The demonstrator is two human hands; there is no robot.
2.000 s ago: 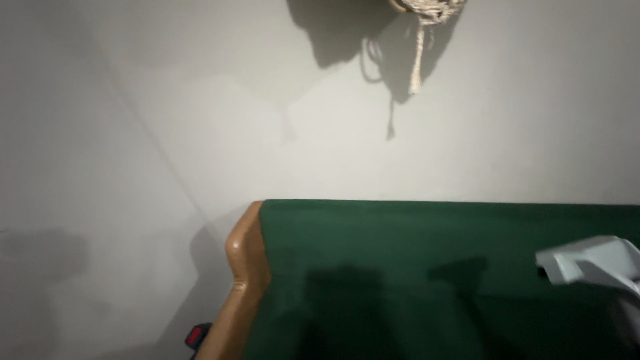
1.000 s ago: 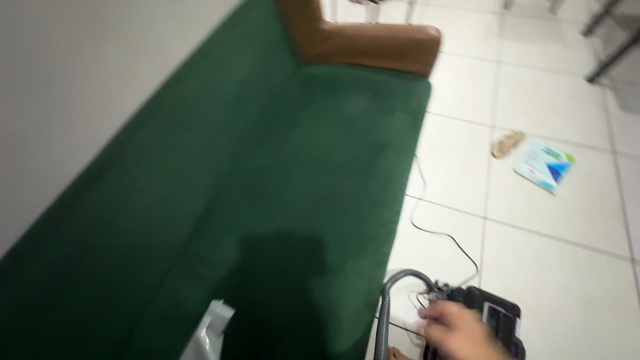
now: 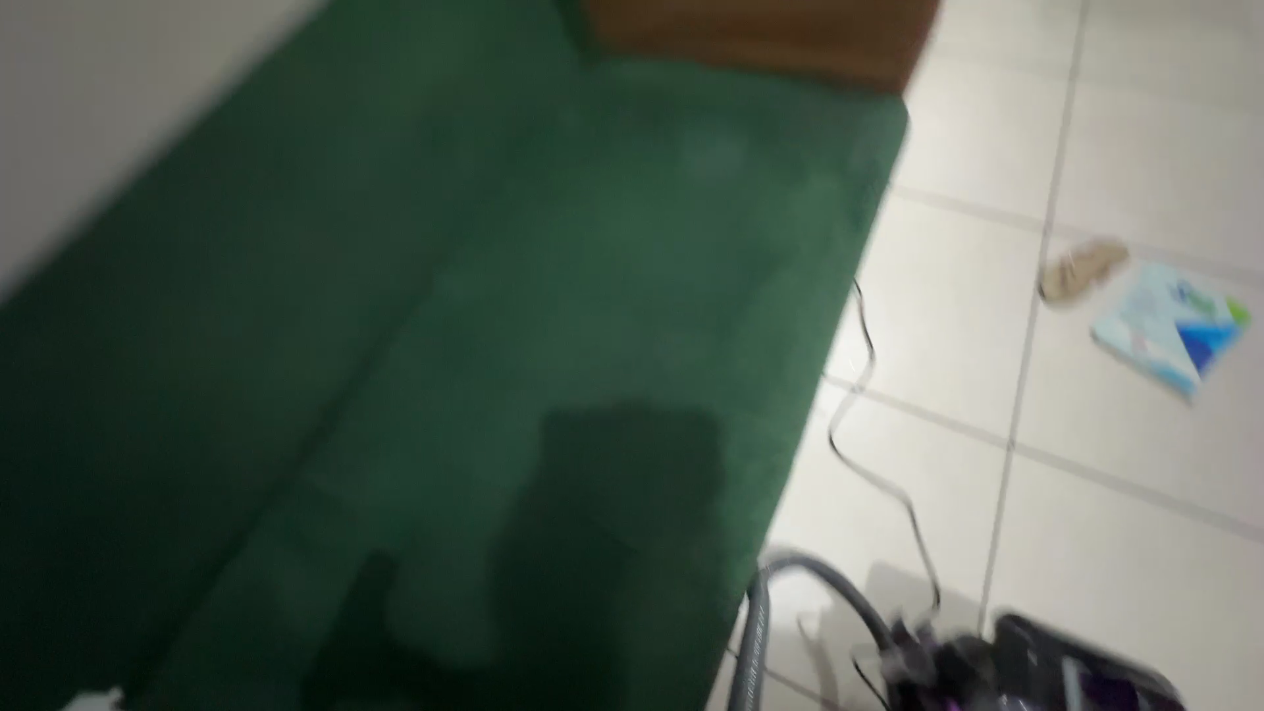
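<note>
Neither of my hands shows in the head view now. A green upholstered sofa (image 3: 612,296) fills the left and middle, with a dark shadow across its seat. At the bottom left edge only the tip of a light grey tool (image 3: 94,700) shows; what holds it is out of frame. A black machine (image 3: 1066,671) stands on the floor at the bottom right, blurred, with a grey flexible hose (image 3: 755,632) curving from it beside the sofa's front edge.
The sofa's brown armrest (image 3: 770,35) is at the top. A thin dark cable (image 3: 889,484) winds over the tiled floor (image 3: 1116,573). A beige sandal (image 3: 1081,272) and a light blue packet (image 3: 1175,326) lie at the right. A pale wall (image 3: 109,89) borders the sofa.
A hand over the black machine a second ago is gone from view. The grey tool shows less at the bottom edge. The view has swung from the wall down to the seat and floor.
</note>
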